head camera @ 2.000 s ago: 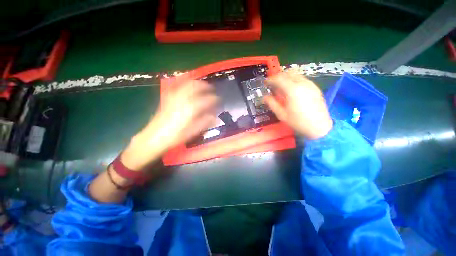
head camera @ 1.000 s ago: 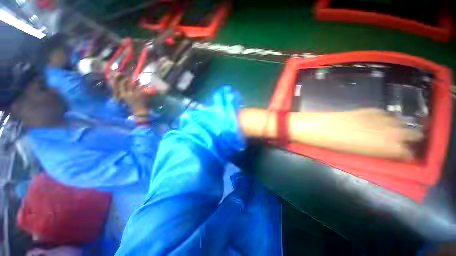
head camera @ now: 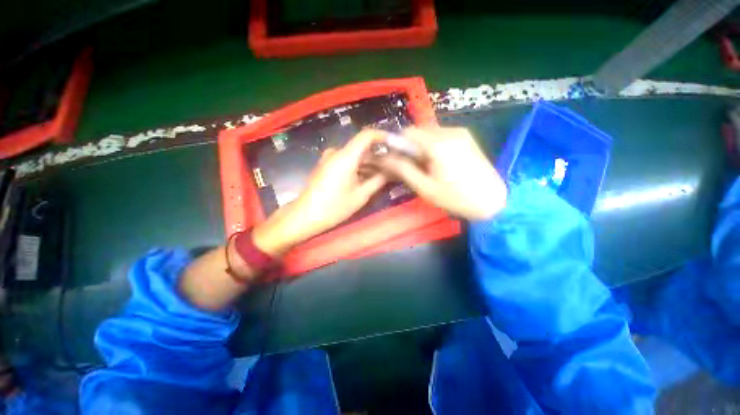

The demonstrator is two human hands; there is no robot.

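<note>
An open tablet unit (head camera: 296, 162) with a grey-black inside lies in a red-orange frame (head camera: 232, 182) in front of me. My left hand (head camera: 337, 188) reaches in from the lower left over the tablet. My right hand (head camera: 458, 172) comes in from the right over the frame's right end. The fingertips of both hands meet over the tablet's right part and hide the board there. They are blurred, and whether they pinch a small part cannot be told.
A blue bin (head camera: 599, 162) with small whitish pieces stands right of the frame. Another red frame (head camera: 345, 40) is at the back, one more (head camera: 69, 105) at the far left. A black box with a white label (head camera: 36, 255) lies at the left. A blue sleeve shows at the right edge.
The view swung left and has come back to the bench. Both hands are now together over the tablet's right part; two seconds ago they were apart.
</note>
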